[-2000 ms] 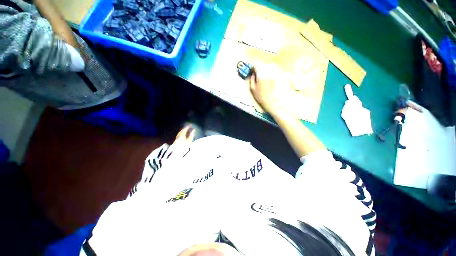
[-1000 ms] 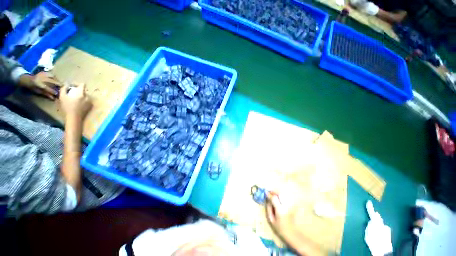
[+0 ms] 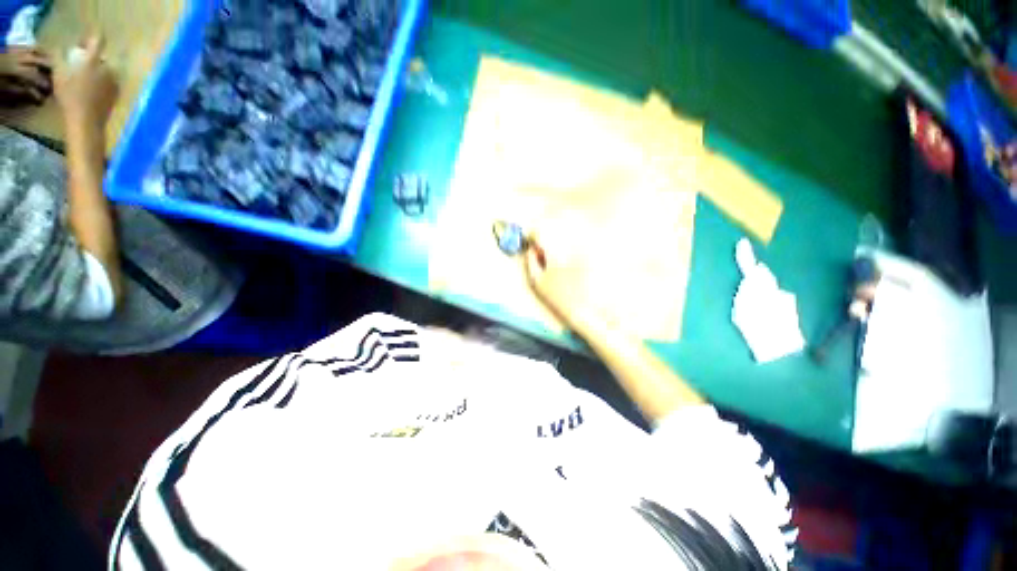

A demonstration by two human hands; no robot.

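Observation:
A small dark blue-grey plastic part [image 3: 510, 236] is at the fingertips of my right hand [image 3: 538, 262], over the left part of the tan cardboard mat [image 3: 602, 167]. My right hand pinches the part; the finger detail is blurred and overexposed. A second dark part [image 3: 410, 192] lies on the green bench between the blue bin and the mat. My left hand is not in view.
A blue bin [image 3: 360, 184] heaped with dark parts stands at the left, beside another seated person [image 3: 84, 223]. Cardboard strips [image 3: 742, 195], a white rag or glove [image 3: 767, 307] and white paper [image 3: 926, 346] with a dark figure lie right of the mat.
The view swung up to the bins and back down. My right hand keeps the part over the mat. My left hand, partly visible low in the oldest frame, is out of view.

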